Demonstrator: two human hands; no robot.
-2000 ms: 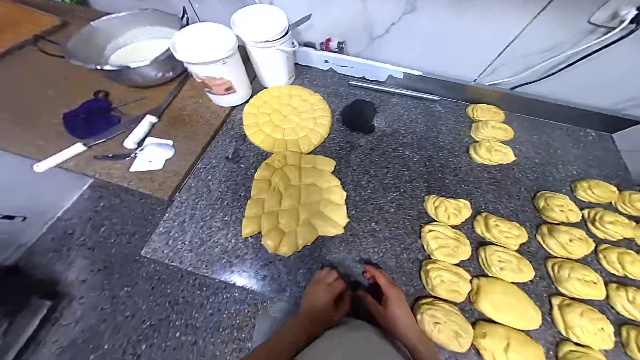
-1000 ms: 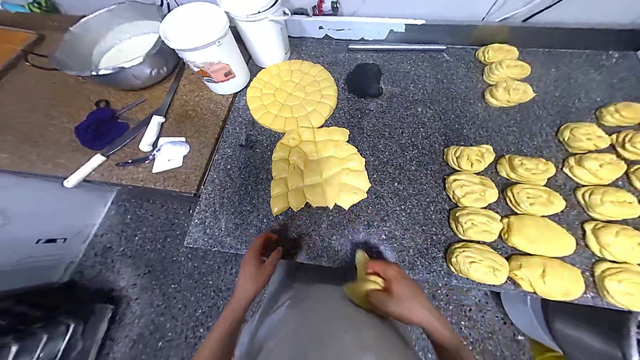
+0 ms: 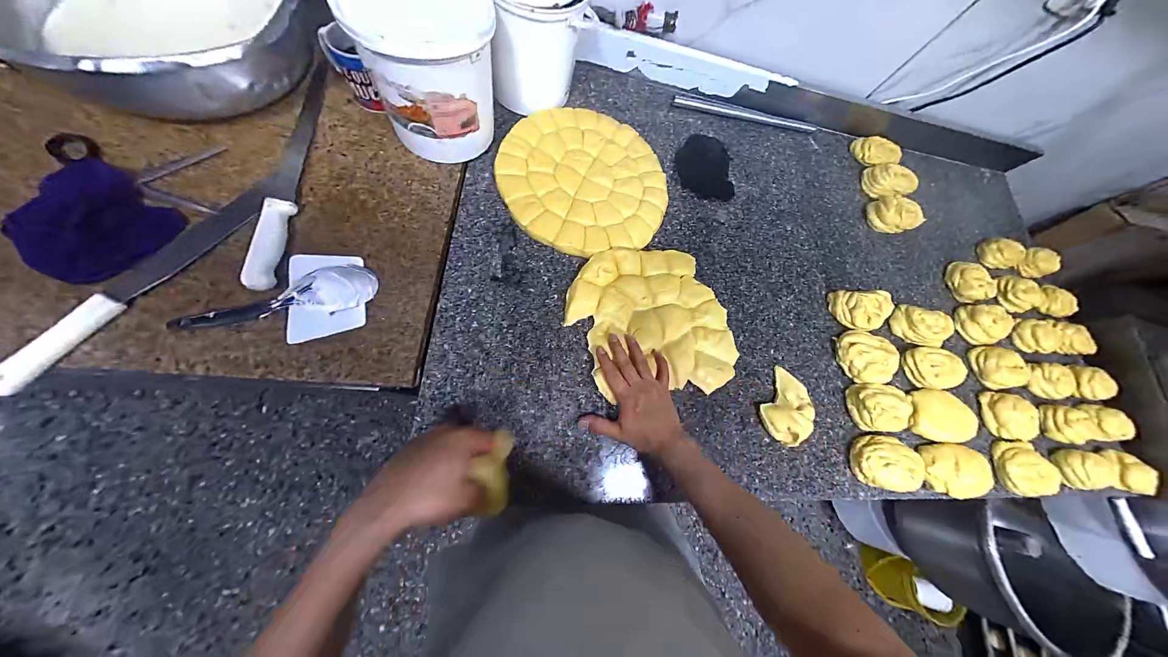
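My right hand (image 3: 641, 406) lies with fingers spread on the near left part of a scored sheet of yellow dough (image 3: 662, 315). Blurred by motion, my left hand (image 3: 443, 476) is closed around a small piece of yellow dough (image 3: 491, 474) near the counter's front edge. A round of dough (image 3: 584, 182), divided into many segments, touches the far end of the sheet. One loose dough piece (image 3: 788, 408) rests to the right of my right hand. Rows of folded dough lumps (image 3: 867, 358) fill the counter's right side, and a few more (image 3: 889, 180) sit farther back.
A brown board (image 3: 392, 219) at left carries long knives (image 3: 205, 237), a spatula with white cream (image 3: 333, 288), a purple cloth (image 3: 87, 224) and a metal bowl (image 3: 201, 82). White buckets (image 3: 438, 100) stand behind. A black scraper-like item (image 3: 704, 167) and a metal rod (image 3: 744, 113) lie on the counter.
My right hand has let go of its dough and moved onto the sheet. A loose piece now lies to its right. My left hand, seen without dough a second ago, now holds a piece.
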